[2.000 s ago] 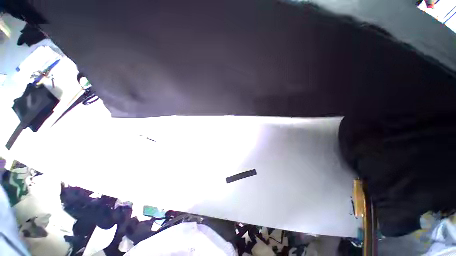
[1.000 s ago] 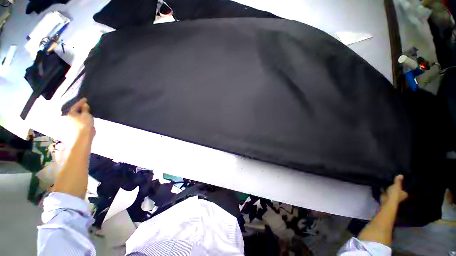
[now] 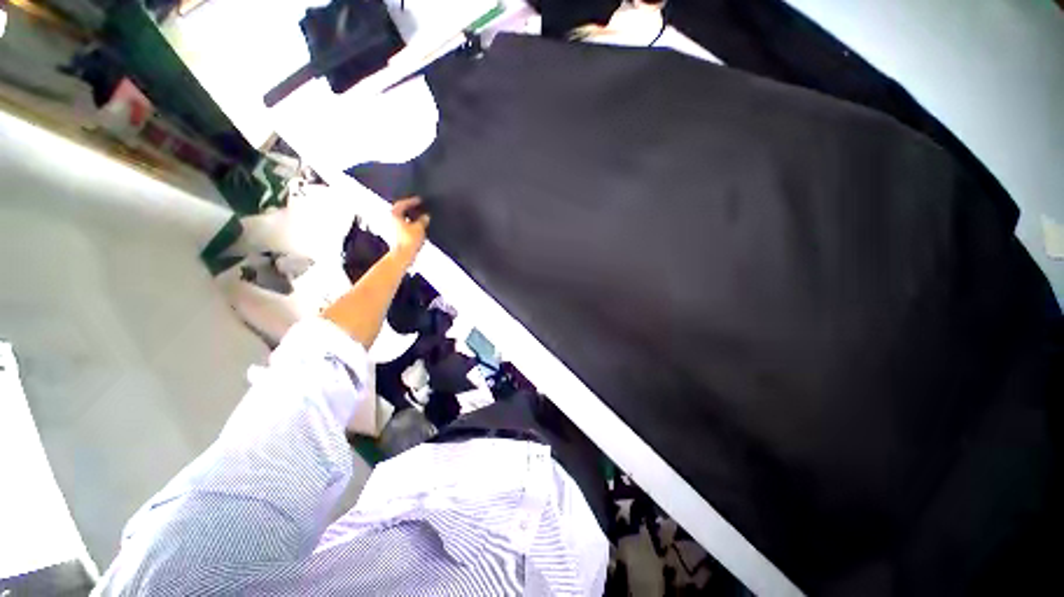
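A large black fabric sheet lies over the white cutting table, with soft creases. Its left end narrows to a corner near the table's near edge. My left hand is at the sheet's near edge by that corner, fingers bent and holding the edge. My right hand is not in the picture. A squarish black piece with a strap-like strip lies at the table's left end. The thin dark blades of what look like shears lie between it and the sheet.
The white table's near edge runs diagonally below the sheet. Black, white and green offcuts are heaped beneath it. A pale scrap is at the far right. Another black layer shows beyond the sheet. Pale floor is at the left.
The view has turned, so the table runs diagonally. The sheet's near edge lies closer to the table's edge. My left hand stays at its left end; my right hand has left the picture.
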